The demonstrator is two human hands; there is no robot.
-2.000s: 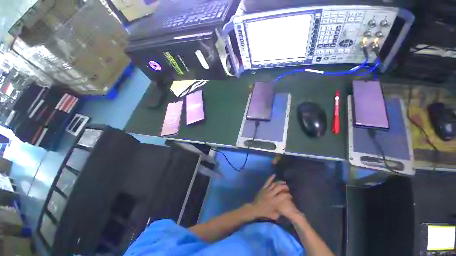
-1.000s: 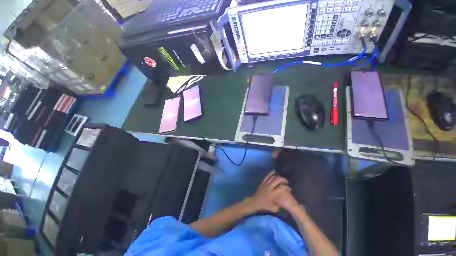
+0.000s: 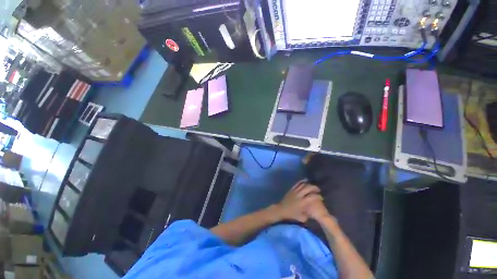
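My left hand (image 3: pixel 298 200) and my right hand (image 3: pixel 313 208) rest clasped together over my lap, below the bench edge; no tool or phone shows in them. On the bench, one smartphone (image 3: pixel 296 90) lies on a blue-grey test plate (image 3: pixel 316 122) with a thin black cable in its lower end. A larger smartphone (image 3: pixel 424 98) lies on the right test plate (image 3: pixel 449 147), also cabled. Two loose phones, one (image 3: pixel 192 108) and another (image 3: pixel 218 96), lie side by side at the left.
A black mouse (image 3: pixel 355 112) and red marker (image 3: pixel 385 106) lie between the plates. The RF tester (image 3: pixel 381 24) with blue coaxial cable (image 3: pixel 376 56) stands behind, beside a black box (image 3: pixel 207 41). Stacked black trays (image 3: pixel 147 185) stand at left. Yellow paper (image 3: pixel 210 71) lies near the loose phones.
The view has shifted, so the bench things sit higher and further right in the picture. My hands stay clasped; nothing on the bench has visibly moved.
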